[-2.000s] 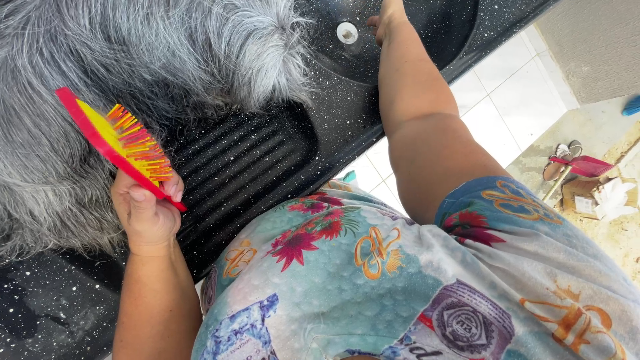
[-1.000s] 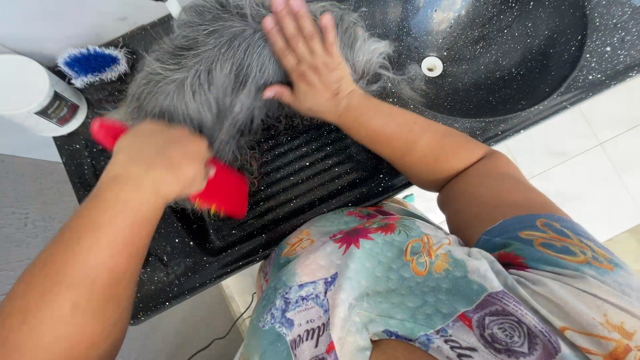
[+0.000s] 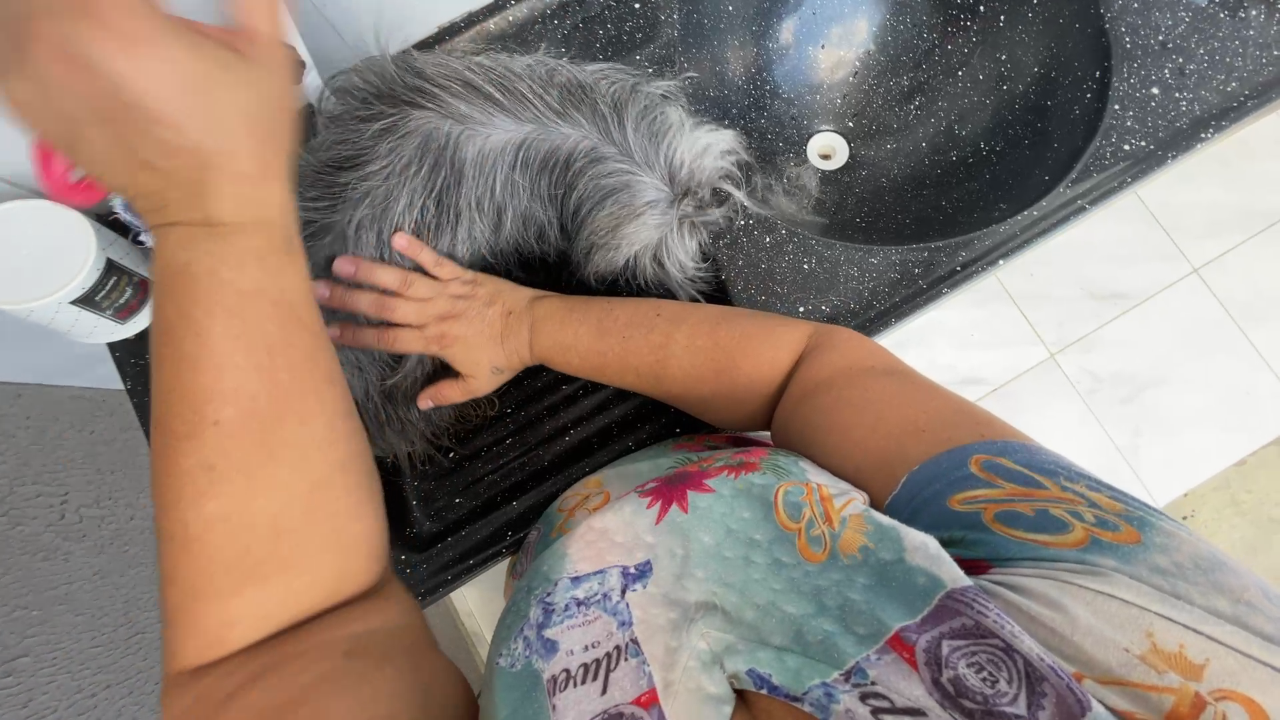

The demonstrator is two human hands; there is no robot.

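A grey, long-haired dog (image 3: 500, 160) lies on the ribbed part of a black speckled sink counter, its head not clear to see. My right hand (image 3: 430, 320) rests flat on its coat, fingers spread, holding nothing. At the top left my left hand (image 3: 160, 100) is raised close to the camera, blurred and cut off by the frame edge. A pink rounded piece (image 3: 65, 175), perhaps part of the hairbrush, shows just below that hand; whether the hand grips it cannot be told.
The black sink basin (image 3: 960, 130) with a white drain (image 3: 828, 150) lies to the right. A white tub (image 3: 60, 260) with a dark label stands at the left. Blue-white bristles (image 3: 130, 218) show beside the tub. White floor tiles (image 3: 1130, 310) are below the counter.
My left hand, which held the pink hairbrush at the dog's coat, has lifted to the upper left. My right hand has moved from the upper back to lower on the coat.
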